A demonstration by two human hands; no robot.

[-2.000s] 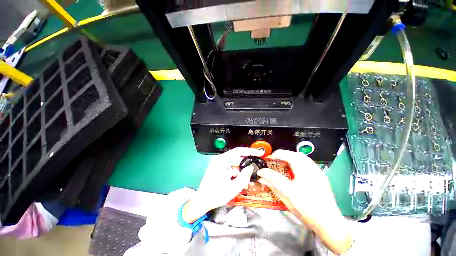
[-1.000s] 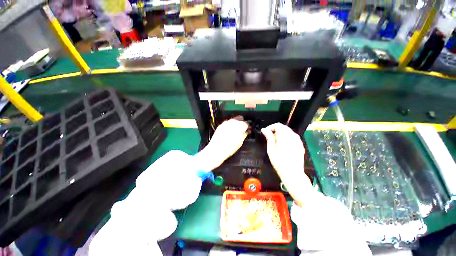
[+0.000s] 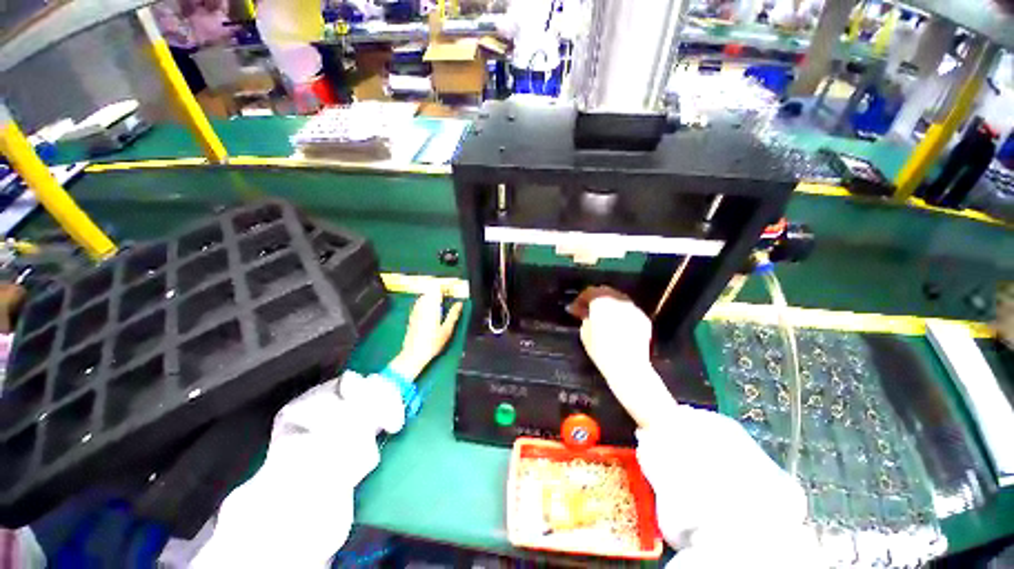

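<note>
The black pneumatic press (image 3: 623, 156) stands in front of me, its silver platen (image 3: 600, 239) raised above the base. My right hand (image 3: 615, 325) is inside the press at the fixture, under the copper-coloured block (image 3: 592, 256); its fingers hide whatever is there, so I cannot tell if they hold a part. My left hand (image 3: 427, 333) is off the press, on the green mat to its left, fingers apart and empty. The red parts tray (image 3: 517, 497) with small tan bits sits in front of the press, below the red stop button (image 3: 579, 431).
Black foam trays (image 3: 184, 333) are stacked at the left. A clear blister tray (image 3: 828, 411) with small metal parts lies at the right, with a clear air hose (image 3: 792, 367) over it. A green button (image 3: 505, 413) shows on the press front. Yellow posts stand at both sides.
Both hands moved from over the red tray into the press. Then my left hand came out to the left and its fingers spread, while my right hand stayed at the fixture. The camera view has lifted.
</note>
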